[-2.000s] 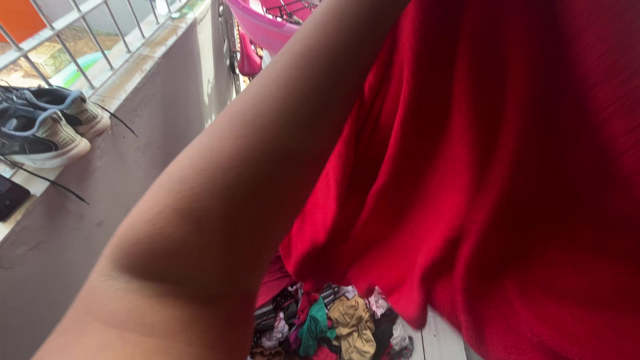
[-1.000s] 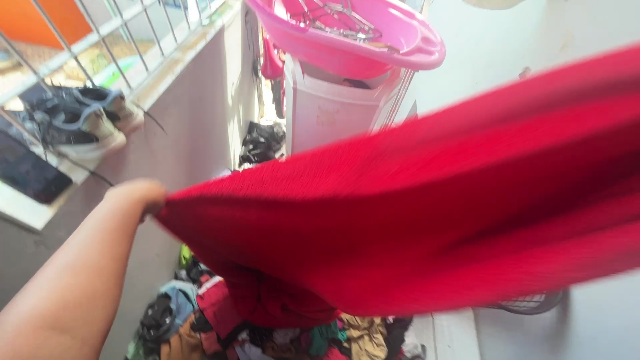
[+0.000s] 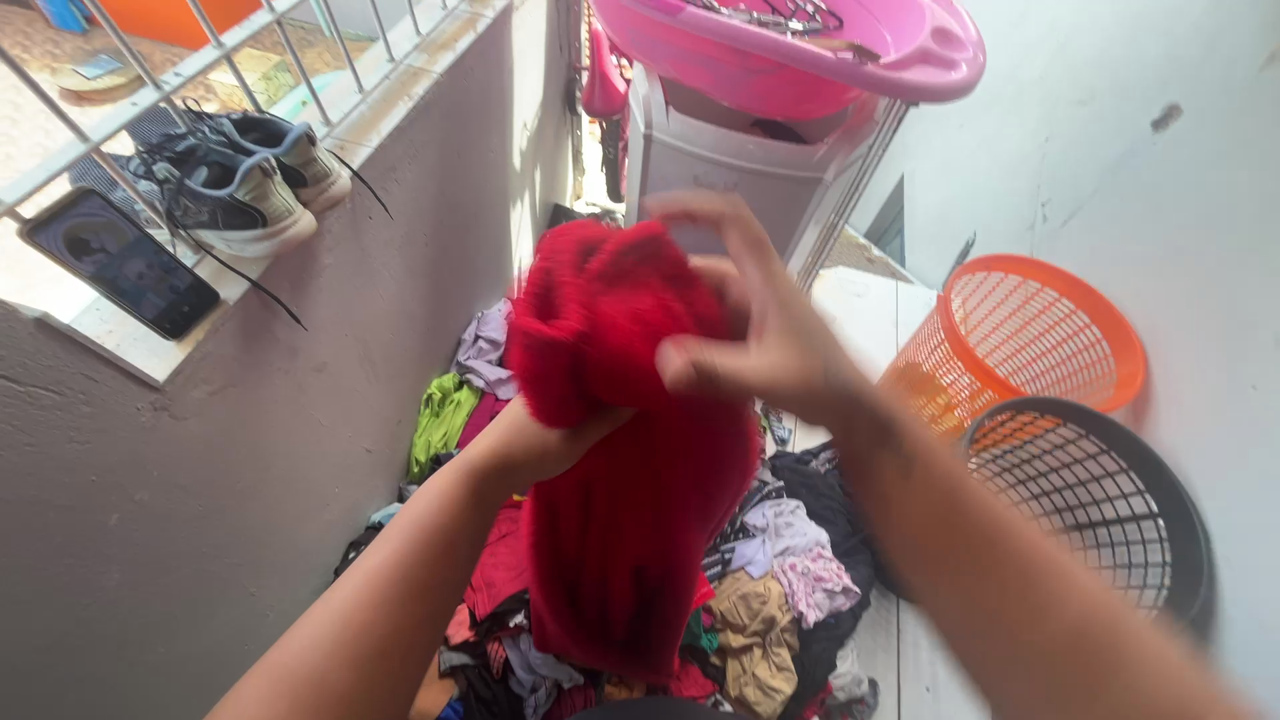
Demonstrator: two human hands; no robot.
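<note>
A red cloth, bunched at its top and hanging down, is in front of me above a heap of mixed clothes on the floor. My left hand grips the bunched part from below and the left, its fingers hidden by the fabric. On the right side of the bunch is my right hand, blurred, with thumb and fingers spread apart; it touches or nearly touches the cloth, and I cannot tell which.
Sneakers and a phone rest on the ledge at left, beside a metal railing. A pink tub with hangers tops a pale bin. Orange and dark grey plastic baskets are at right, near the wall.
The red cloth was stretched out sideways, held at one corner by my left hand; now it is gathered in a bunch. My right hand has come into view.
</note>
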